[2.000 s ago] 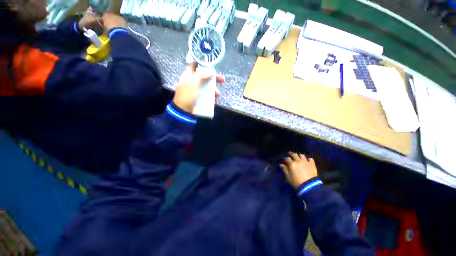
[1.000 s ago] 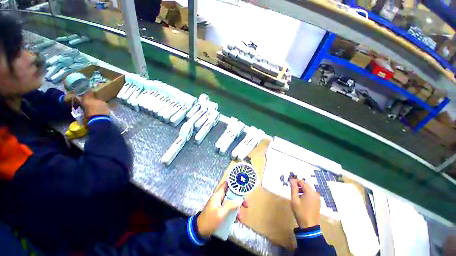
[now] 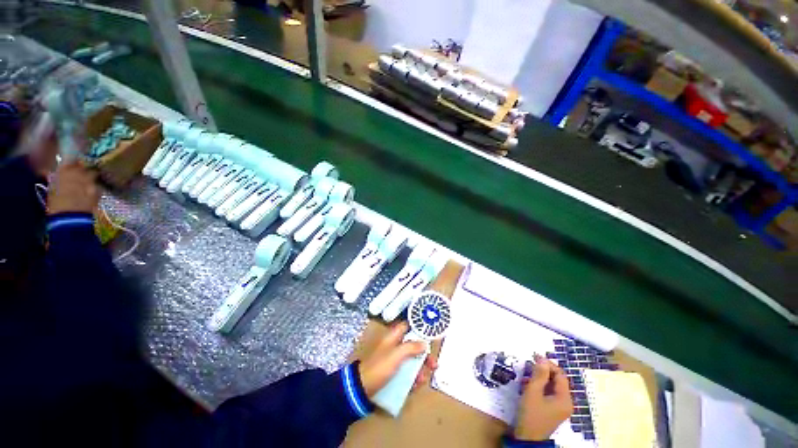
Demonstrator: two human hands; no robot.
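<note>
My left hand (image 3: 391, 360) holds a pale mint handheld fan (image 3: 402, 381) by its handle, with the round slotted grille (image 3: 430, 315) and its dark blue centre facing up. My right hand (image 3: 544, 398) is over the white paper sheet (image 3: 468, 354), fingertips close together beside a loose cluster of small dark pieces (image 3: 497, 370). I cannot tell whether a piece is between the fingers. Small dark rectangles (image 3: 582, 354) lie in rows on the sheet, partly behind the right hand.
Several mint fans (image 3: 214, 179) stand in a slanted row left of the cardboard; a single fan (image 3: 254, 284) lies on the bubble wrap (image 3: 197, 350). A pale yellow pad (image 3: 619, 407) lies at right. A neighbour's hand (image 3: 72, 188) is near an open parts box (image 3: 131, 157). A green conveyor (image 3: 394, 175) runs behind.
The view has shifted. My left hand still holds the fan, now over the cardboard. My right hand rose from below the bench to the dark pieces and is now slightly right of them. One fan now lies apart.
</note>
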